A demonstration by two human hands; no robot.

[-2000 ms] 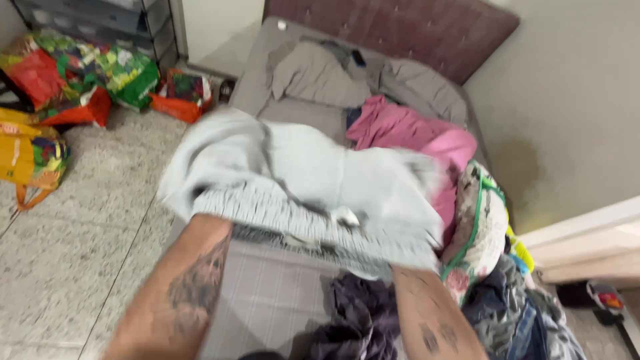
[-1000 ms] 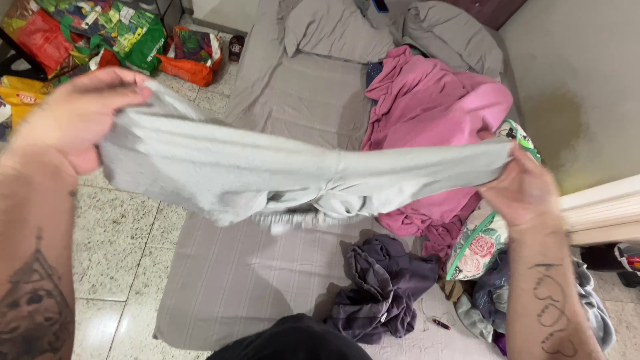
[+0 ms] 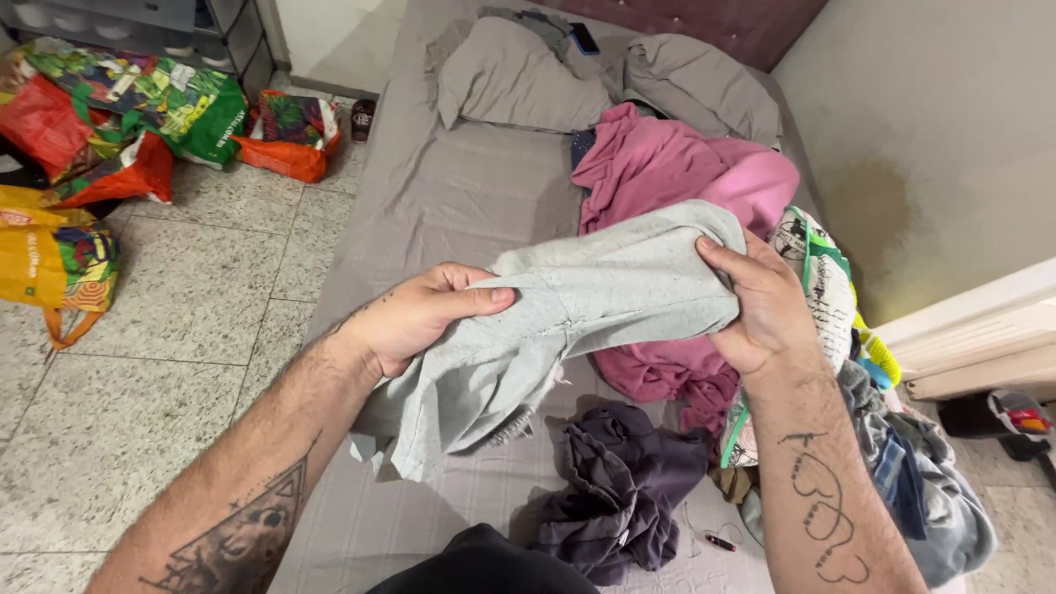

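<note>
A light grey cloth garment (image 3: 528,322) with a gathered edge is held up above the bed. My left hand (image 3: 433,309) pinches it near the middle, thumb on top, and its loose part hangs down below that hand. My right hand (image 3: 759,297) grips the folded right end, thumb in front and fingers partly hidden behind. Behind the garment, a pink blanket or cloth (image 3: 685,173) lies bunched on the bed. Below it lies a crumpled dark purple garment (image 3: 623,487).
The bed (image 3: 462,190) bears grey pillows (image 3: 520,78) and a phone (image 3: 584,38). A clothes pile (image 3: 932,487) lies at right, beside a small red and black object (image 3: 721,543). Shopping bags (image 3: 157,99) stand on the tiled floor at left. A wall (image 3: 932,140) bounds the right.
The grey garment was stretched wide between both hands; now the hands are closer together, and it is folded over at the right and hangs down at the left.
</note>
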